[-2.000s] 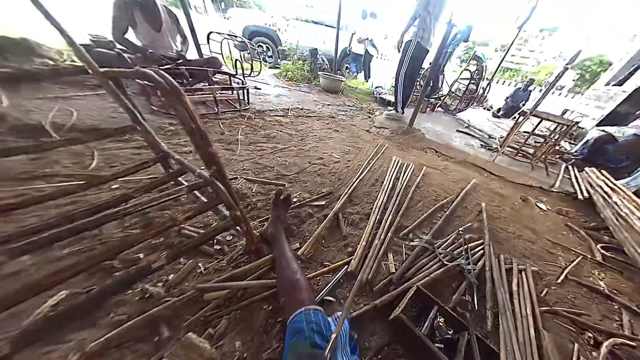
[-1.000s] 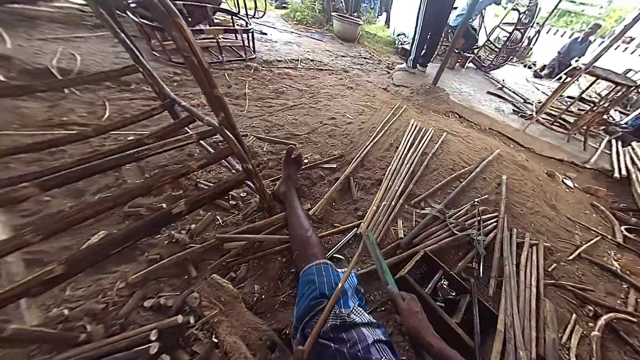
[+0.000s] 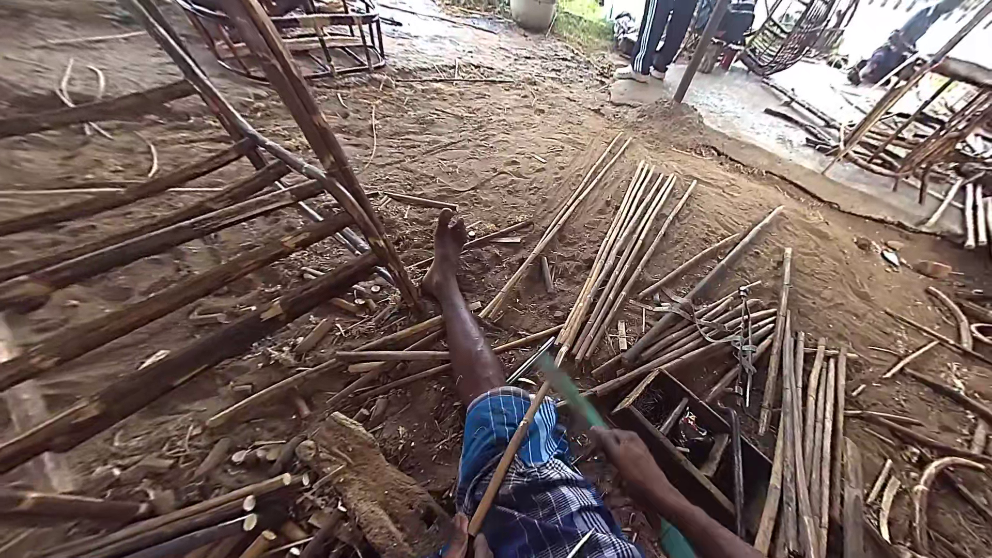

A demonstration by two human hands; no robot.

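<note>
My left hand (image 3: 467,542), partly cut off at the bottom edge, is shut on a thin cane stick (image 3: 511,453) that slants up and away across my lap. My right hand (image 3: 624,453) grips a green, flat tool (image 3: 572,394), blurred, whose far end is close to the stick; its exact kind cannot be told. A checked blue cloth (image 3: 508,434) covers my thigh, and my bare leg (image 3: 463,333) stretches forward over the sandy ground. Just right of the right hand stands an open wooden box (image 3: 674,457) with small items in it.
A frame of dark poles (image 3: 225,225) rises at the left. Long thin sticks (image 3: 620,263) lie ahead, with more sticks (image 3: 802,434) at the right. Cut pole ends (image 3: 240,515) and a rough log (image 3: 372,480) lie near left. A person's legs (image 3: 657,35) stand beyond.
My right hand with the green tool, out of view two seconds ago, came into view one second ago and remains by the stick. The view has tilted down.
</note>
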